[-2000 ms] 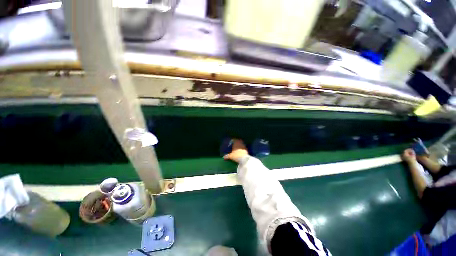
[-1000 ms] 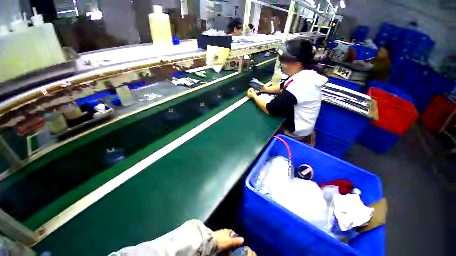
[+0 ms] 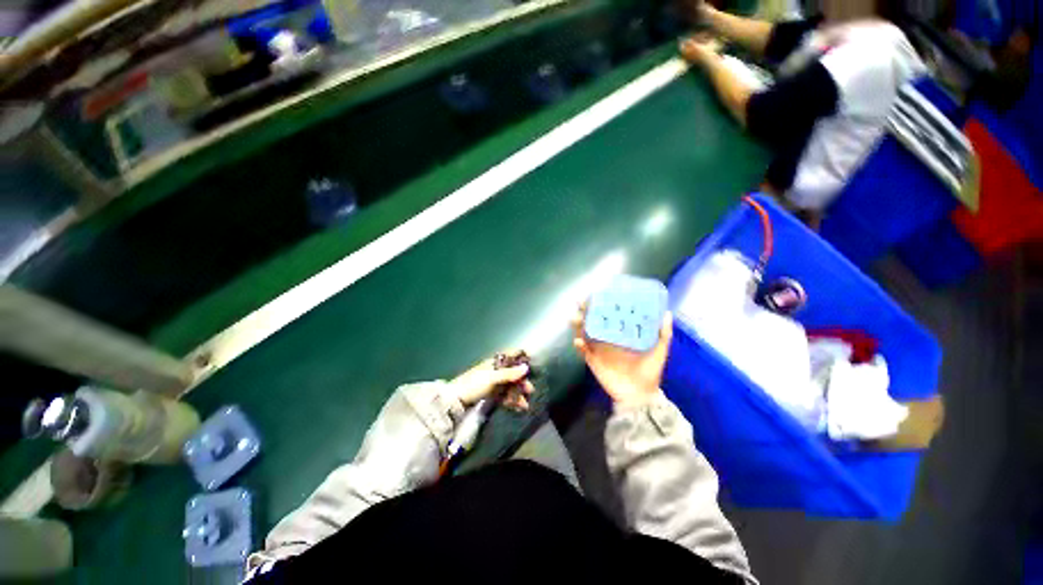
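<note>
My right hand (image 3: 627, 368) holds a blue-grey square moulded part (image 3: 627, 312) at the bench edge beside the blue bin. Its flat face with small holes is up. My left hand (image 3: 501, 385) is closed around a slim silver-grey tool (image 3: 467, 431) with an orange-red end near my sleeve. A small brownish thing at its fingers is too blurred to name. The hands are apart. Two more square parts, one (image 3: 222, 446) above the other (image 3: 217, 528), lie on the green bench with raised centres up.
The blue bin (image 3: 789, 480) at right holds clear bags, scraps and a red hose. A pump bottle (image 3: 126, 425) and brown tub (image 3: 86, 478) stand at left by the post (image 3: 97, 334). Dark parts (image 3: 332, 201) lie on the belt beyond the white rail (image 3: 458, 203). A person works at upper right.
The view has swung right, then down to the bench. A hand was reaching to the belt, then one showed at the bottom edge. Now both hands show, with the square part raised in my right.
</note>
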